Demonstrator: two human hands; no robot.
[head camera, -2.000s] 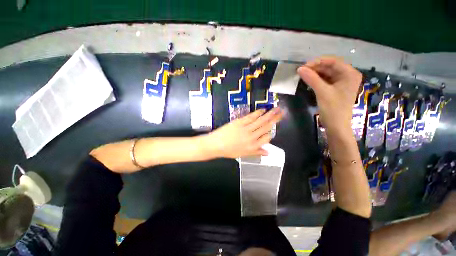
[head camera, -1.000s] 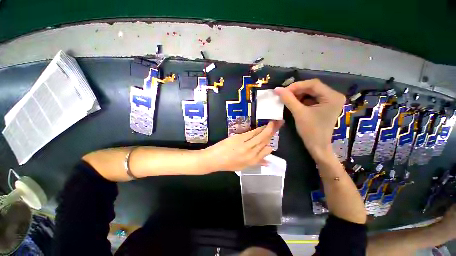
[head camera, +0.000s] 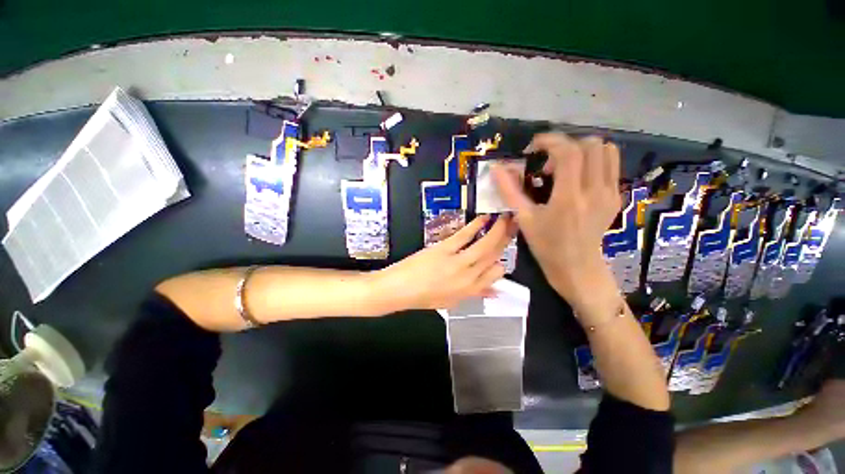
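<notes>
A small pale adhesive piece (head camera: 489, 190) lies over a circuit board that is mostly hidden under my hands. My right hand (head camera: 567, 208) presses its thumb on the piece, with its fingers curled above the board's top end. My left hand (head camera: 454, 270) lies flat, its fingertips on the board just below the piece. An adhesive sheet strip (head camera: 487, 366) lies below my left hand, its top end near the fingers. Three boards with blue and silvery parts lie in a row to the left, the closest (head camera: 441, 196) beside my left fingers.
A fanned stack of adhesive sheets (head camera: 97, 194) lies at the left, above a desk fan (head camera: 51, 356). Rows of boards (head camera: 676, 231) lie at the right. A pale rail (head camera: 556, 83) runs along the far side. Another person's forearm (head camera: 769, 435) shows at lower right.
The adhesive piece has come down from above onto the board area between my hands. My right hand has moved left and down, and its thumb now rests over the piece.
</notes>
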